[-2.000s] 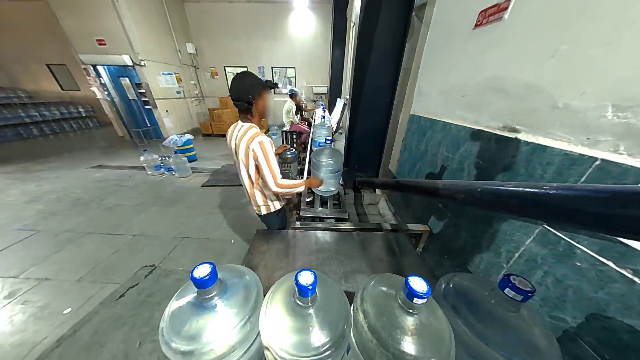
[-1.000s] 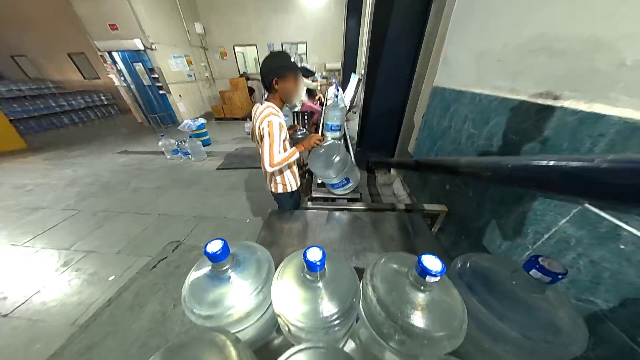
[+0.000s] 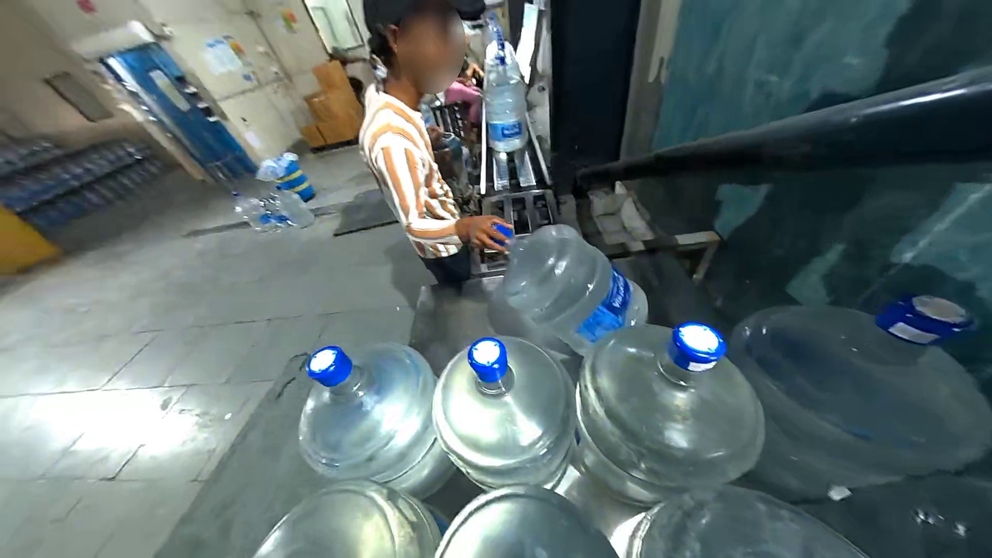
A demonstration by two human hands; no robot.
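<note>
Neither my left hand nor my right hand is in view. Large clear plastic water bottles with blue caps stand close together before me: one at the left (image 3: 372, 411), one in the middle (image 3: 508, 418), one to its right (image 3: 666, 418) and a dimmer one at the far right (image 3: 852, 395). Cut off by the lower edge are more bottles (image 3: 527, 527). Beyond them, a co-worker in a striped shirt (image 3: 403, 170) has a hand (image 3: 484, 231) at the capped neck of a tilted bottle (image 3: 573, 287), which leans over the dark metal table (image 3: 446, 314).
A roller conveyor (image 3: 519, 209) runs back from the table, with an upright labelled bottle (image 3: 505, 105) on it. A dark pipe (image 3: 775, 128) slants along the right wall. Bottles (image 3: 271, 211) and a blue and yellow drum (image 3: 294, 178) stand on the floor at left.
The co-worker's tilted bottle has come from the conveyor end onto the table, close to the standing row. The co-worker appears nearer. The view has tilted and moved forward.
</note>
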